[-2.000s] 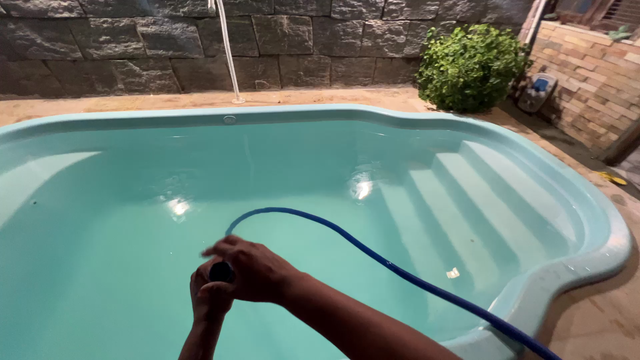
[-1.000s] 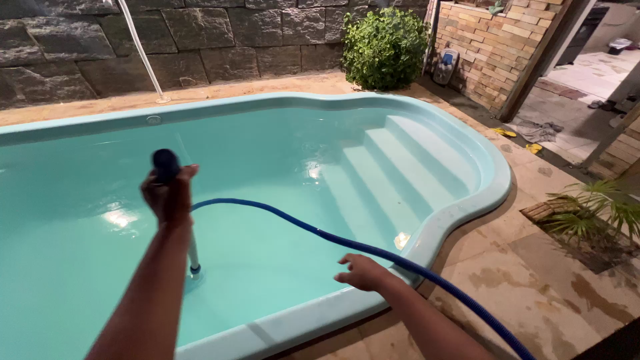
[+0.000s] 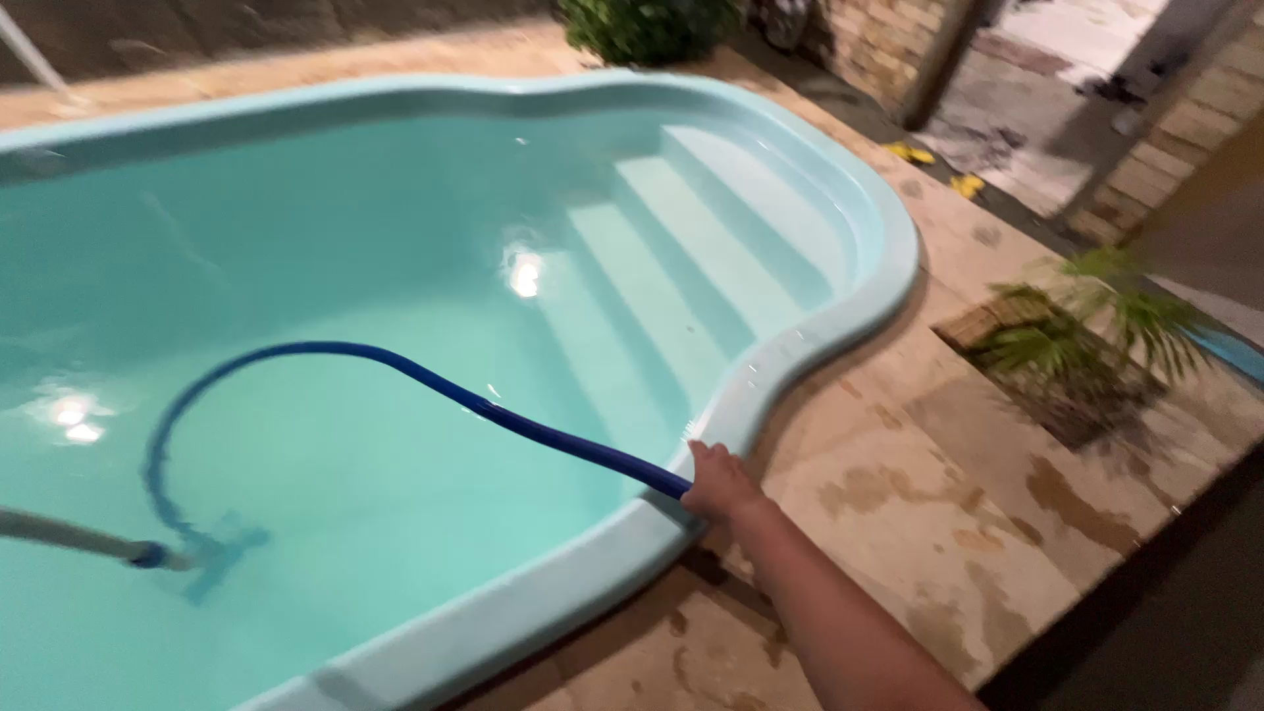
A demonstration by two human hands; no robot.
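Note:
My right hand is closed around a blue pool hose at the rim of the pool. From there the hose arcs over the water and runs down to a blurred blue vacuum head under the surface. A pole with a blue collar enters from the left edge and meets that head. My left hand is outside the view, so what it holds is hidden.
Pool steps lie at the far right end. Wet stone paving borders the rim. A small palm grows in a cut-out at the right. Yellow flip-flops lie by a doorway; a bush stands behind the pool.
My right hand, open and apart from the hose one second ago, now grips it at the rim. My left hand, raised with the pole then, has left the view. The view has swung right and down.

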